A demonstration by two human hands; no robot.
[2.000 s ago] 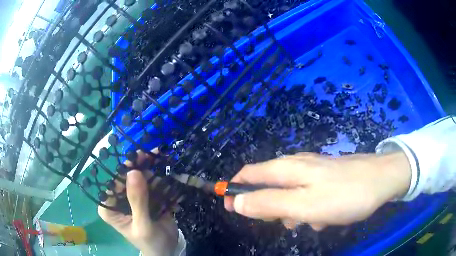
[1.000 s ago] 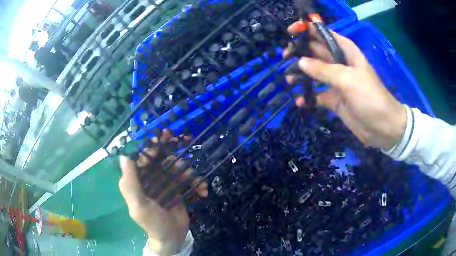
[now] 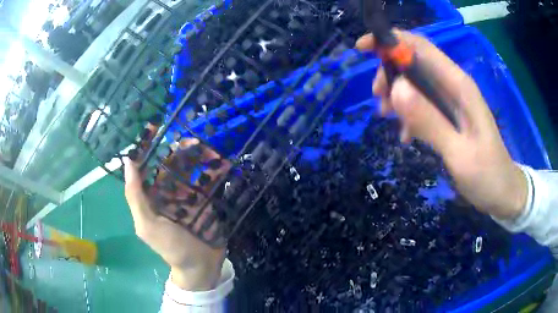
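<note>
My left hand (image 3: 174, 214) holds the near-left end of a black sprue frame (image 3: 235, 162), its thumb at the outer edge and its palm behind the grid. The frame is slightly blurred and tilts up over the blue bins, with rows of dark moulded parts between thin bars. My right hand (image 3: 450, 125) is shut on side cutters (image 3: 401, 55) with orange bands, jaws pointing up at the top of the view, right of the frame. Whether the jaws are open is too blurred to tell. Loose black parts (image 3: 367, 244), some with pale outlines, lie heaped in the near blue bin (image 3: 489, 85).
The far blue bin (image 3: 177, 79), holding small black pieces and a few pale star-shaped ones, is beyond the near bin. A yellow-orange cup (image 3: 73, 247) stands at the lower left on the green floor (image 3: 122, 269). A white line runs along the floor left of the bins.
Since two seconds ago, my right hand with the cutters has gone from the frame's lower end up to the upper right. The frame has shifted and turned in my left hand; its far right end is now free.
</note>
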